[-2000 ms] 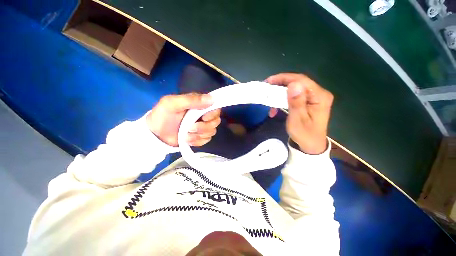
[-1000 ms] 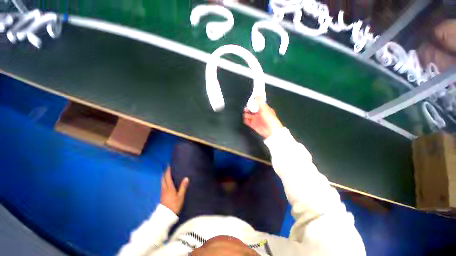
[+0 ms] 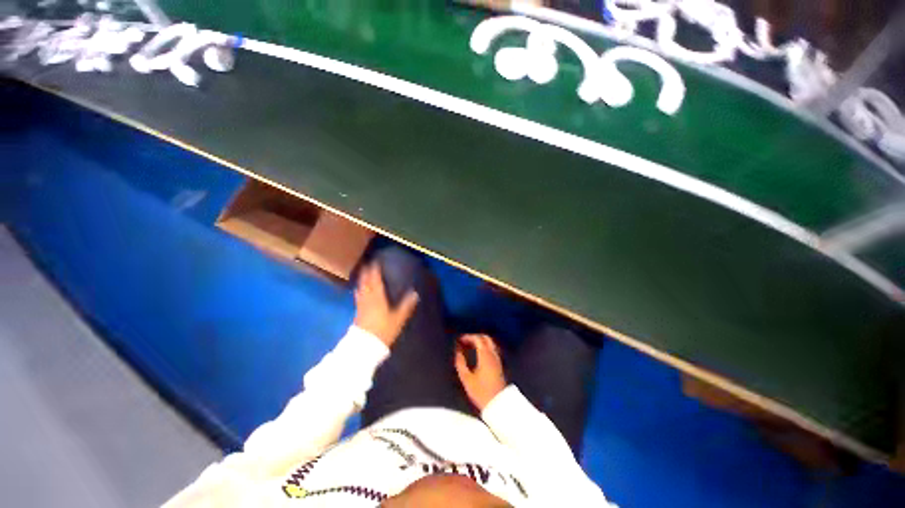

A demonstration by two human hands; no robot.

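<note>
My left hand (image 3: 384, 305) rests on my left thigh near the bench edge, fingers apart, holding nothing. My right hand (image 3: 480, 367) is over my lap, between the thighs, with fingers curled and thumb apart; nothing shows in it. Two white curved neck fan bodies lie side by side on the green bench beyond the white line, a left one (image 3: 537, 62) and a right one (image 3: 607, 87). Both have a rounded end, and they touch or nearly touch.
The dark green bench (image 3: 437, 189) spans the view in front of me. More white curved parts (image 3: 184, 55) lie in a pile at the far left, and others (image 3: 695, 30) at the back right. An open brown carton (image 3: 268, 220) stands below the bench edge.
My right hand has let go of the white U-shaped body and drawn back from the bench to my lap. My left hand stays on the thigh. The view has shifted.
</note>
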